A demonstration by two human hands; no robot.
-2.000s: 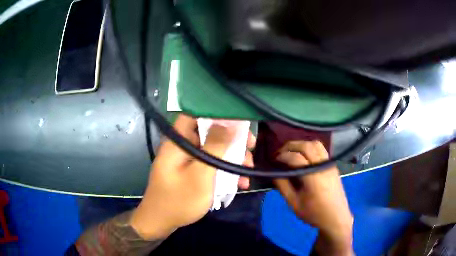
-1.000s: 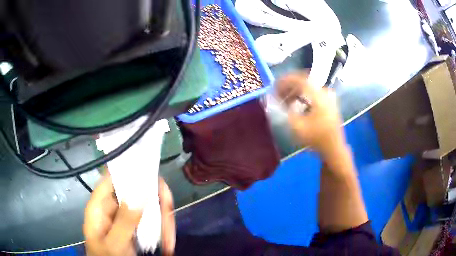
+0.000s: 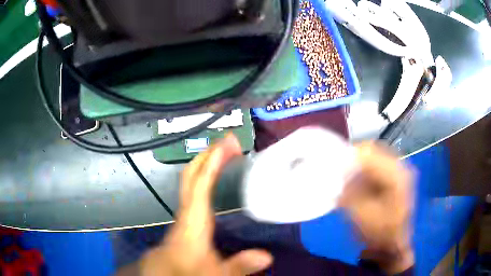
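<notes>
My right hand (image 3: 379, 197) holds a white curved piece (image 3: 296, 175), blurred by motion, at its right side. The broad round end with a small dark hole faces the camera, over the bench edge. My left hand (image 3: 199, 221) is left of the piece, fingers up and thumb spread, with nothing seen in it. The riveting press stands behind, its black head (image 3: 183, 27) over a green frame. Its green base (image 3: 172, 153) shows a silver-white fixture plate (image 3: 200, 123) and a pale-blue label. Cables hide part of the plate.
A blue tray (image 3: 352, 81) of small copper-coloured rivets (image 3: 323, 54) is right of the press, above a maroon cloth (image 3: 301, 125). White pieces (image 3: 414, 64) and a dark tool lie at the right. Black cables (image 3: 161, 103) loop before the press. A smartphone (image 3: 72, 102) lies left.
The white stack has left my left hand, which is now open. My right hand has come back from the right-hand pile and holds a white piece. The view has swung left.
</notes>
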